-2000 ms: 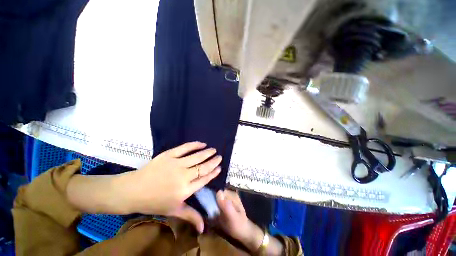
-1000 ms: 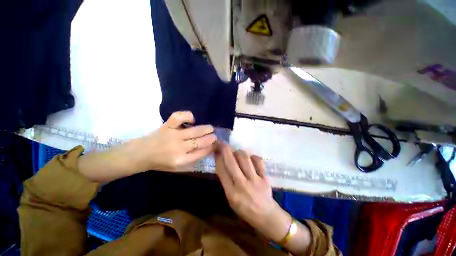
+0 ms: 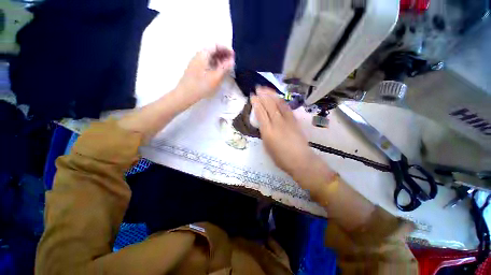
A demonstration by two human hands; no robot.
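The dark fabric panel (image 3: 262, 37) lies on the table left of the off-white sewing machine head (image 3: 344, 48), its near end beside the presser foot and needle area. My left hand (image 3: 209, 71) is at the panel's left edge, fingers bent and blurred; its grip cannot be told. My right hand (image 3: 277, 123) holds the panel's near end, fingertips on the dark cloth just left of the needle area. A small pale bit shows beside its fingers; what it is cannot be told.
A dark stack of cut pieces (image 3: 81, 59) lies at left. Black-handled shears (image 3: 401, 161) lie right of the needle, small snips (image 3: 458, 196) farther right. The worn white table (image 3: 188, 145) has scale marks along its front. A red basket (image 3: 447, 263) is below right, blue mesh (image 3: 129, 236) at the lap.
Both hands have moved forward from the front edge, the left to the panel's left side, the right close to the needle. The panel's near end is now farther from the table edge. The view has shifted.
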